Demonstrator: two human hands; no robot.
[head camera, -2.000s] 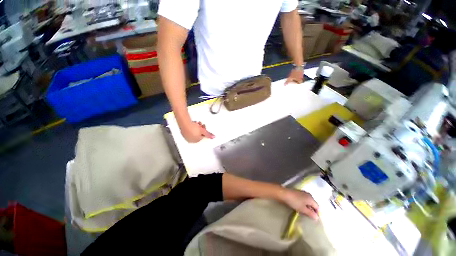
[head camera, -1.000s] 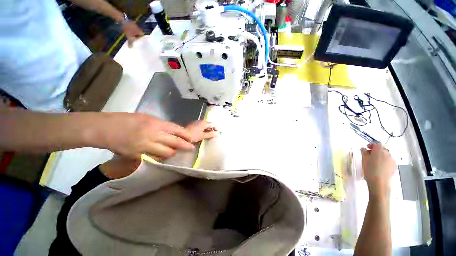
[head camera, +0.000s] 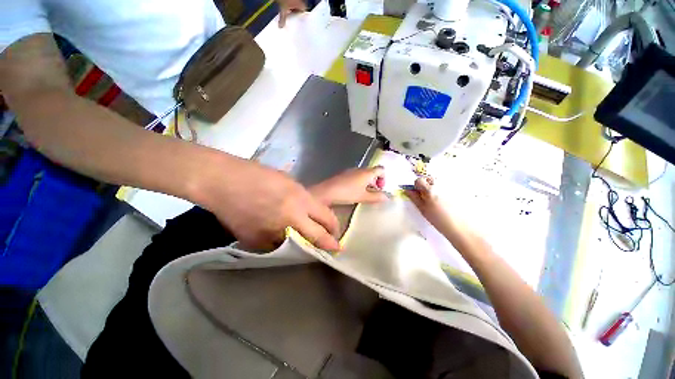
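A beige bag body (head camera: 255, 296) lies open in my lap, its upper edge reaching the sewing machine head (head camera: 437, 96). My left hand (head camera: 354, 186) grips its edge left of the needle area, partly behind another person's hand. My right hand (head camera: 423, 194) pinches the same edge with its fingertips, close to my left hand, just below the needle area. A small yellowish bit shows between my hands; what it is cannot be told. The other person's hand (head camera: 277, 211) holds the yellow-edged rim nearer my lap.
A brown pouch (head camera: 220, 72) lies by the person in white at upper left. A grey metal plate (head camera: 314, 126) is left of the head. A control screen (head camera: 651, 104), tangled black cord (head camera: 625, 218) and red-handled screwdriver (head camera: 616, 329) are at right. A blue crate (head camera: 33, 222) is far left.
My right hand has moved from the tools at right to the bag edge below the needle. The view has shifted closer to the machine head. The other person's hand stays on the bag rim.
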